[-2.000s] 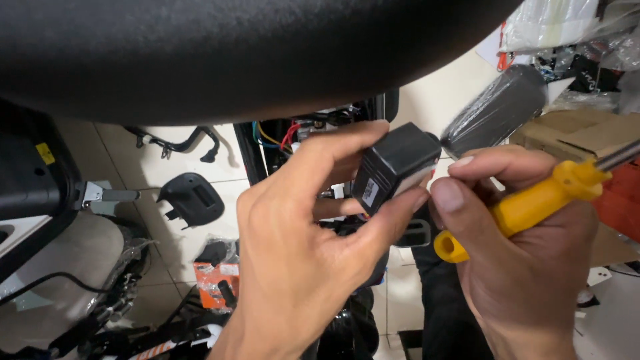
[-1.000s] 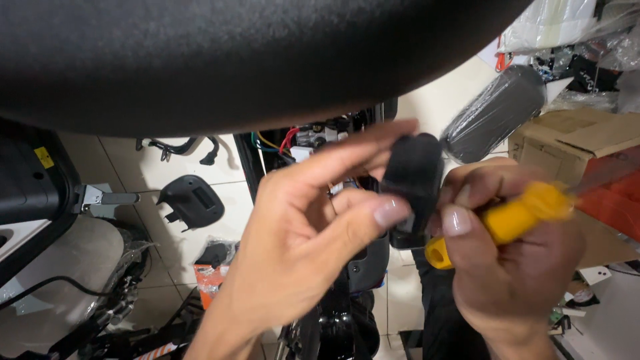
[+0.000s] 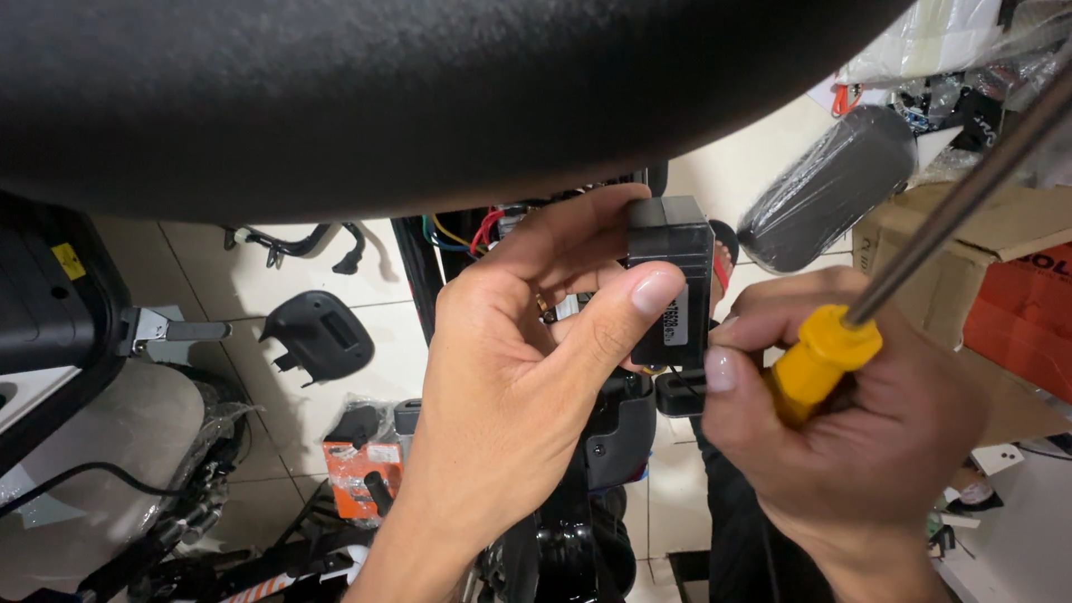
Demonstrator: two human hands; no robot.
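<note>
My left hand grips a small black plastic box-shaped unit between thumb and fingers; its side bears a white printed label. Just right of it, my right hand has a screwdriver with a yellow handle held in the palm, its metal shaft pointing up and right. The thumb and forefinger of that hand are pinched beside the unit's lower right edge, near a thin dark wire. Whether they hold the wire cannot be told. Behind my left hand, red, yellow and blue wires show in a black frame.
A large black padded shape spans the top of the view. On the tiled floor lie a black plastic cover, a black bracket and an orange package. At right are a plastic-wrapped dark seat and a cardboard box.
The black unit has been turned, so its labelled side shows again after being out of sight one second ago. The screwdriver shaft now points more steeply upward.
</note>
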